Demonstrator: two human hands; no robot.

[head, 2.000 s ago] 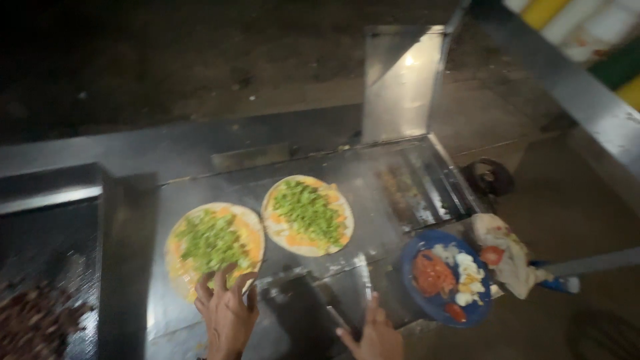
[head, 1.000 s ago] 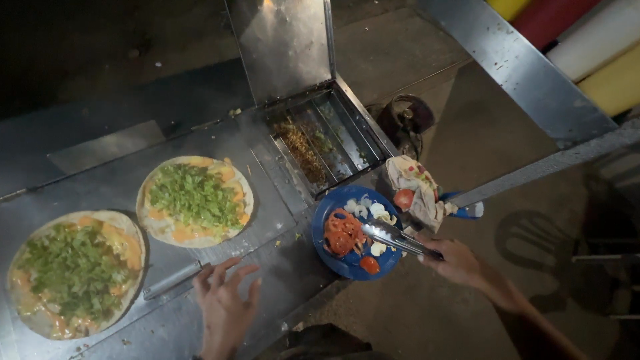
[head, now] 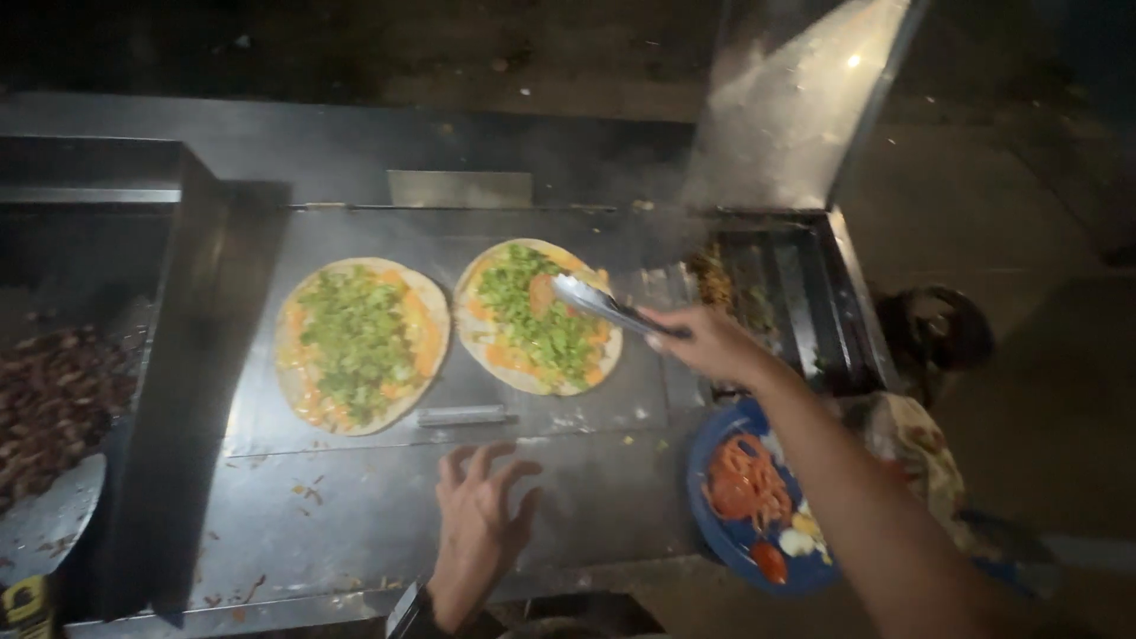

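My right hand [head: 710, 342] grips metal tongs [head: 612, 306] by their dark handle. Their tips are over the right flatbread [head: 599, 364], at a tomato slice [head: 541, 295] on its chopped lettuce. Whether the tips still hold the slice cannot be told. My left hand [head: 484, 497], empty with fingers apart and curled, is above the steel surface, below a metal handle [head: 461, 415]. A second flatbread [head: 435, 311] with orange sauce and chopped lettuce [head: 355, 337] lies to the left. Below my right forearm stands a blue plate [head: 706, 515] with sliced tomato [head: 750, 484] and white egg-like pieces [head: 799, 540].
Chopped meat [head: 67, 399] and a broad metal blade [head: 53, 515] lie on the griddle at far left, behind a raised steel wall [head: 177, 373]. Topping compartments [head: 781, 284] with an upright lid [head: 781, 106] are at right. Beside the plate is a plastic bag [head: 914, 444].
My right hand has moved the tongs from the tomato on the blue plate to the right flatbread. A tomato slice now shows on its lettuce. The view has swung left.
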